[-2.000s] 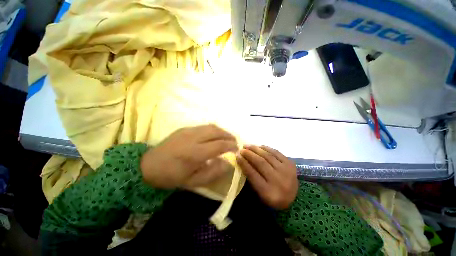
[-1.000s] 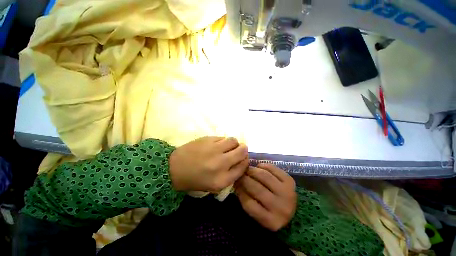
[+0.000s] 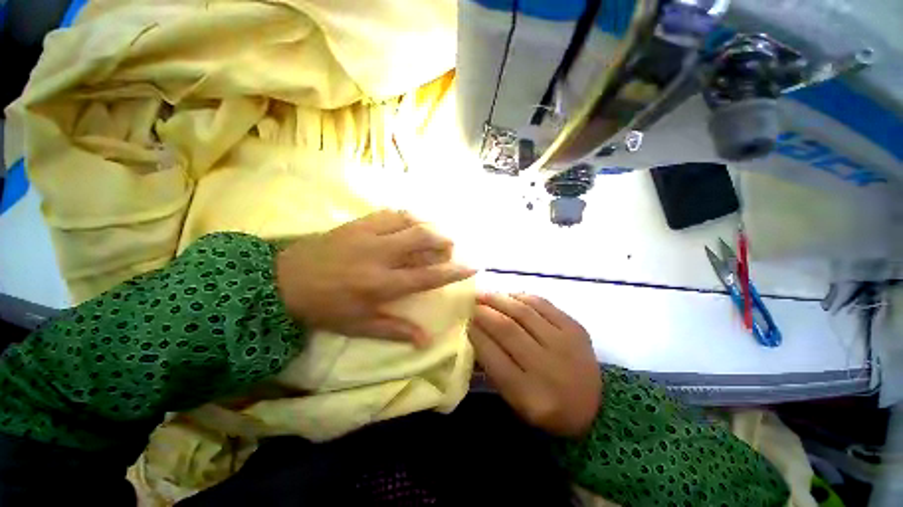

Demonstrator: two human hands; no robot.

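A large yellow garment piece (image 3: 129, 198) covers the left of the machine table and hangs over its front edge to the lap. It has gathered puckers and looks white under the lamp. My left hand (image 3: 371, 277) lies flat on the cloth with its fingers somewhat spread. My right hand (image 3: 540, 356) is at the cloth's right edge, fingertips touching it; whether they pinch it is hidden. The sewing machine head (image 3: 614, 89) stands behind the hands, its needle area lost in glare.
A black phone (image 3: 696, 195) lies on the machine bed. Blue-handled snips (image 3: 757, 322) lie right of it, with a red slim tool (image 3: 745, 280) across them. A grey measuring strip (image 3: 733, 384) runs along the table's front edge. More yellow cloth (image 3: 772, 441) is below right.
The view has shifted towards the machine head. My left hand has opened out onto the cloth, and cloth now spreads below it over the table edge. The narrow strip seen earlier no longer shows.
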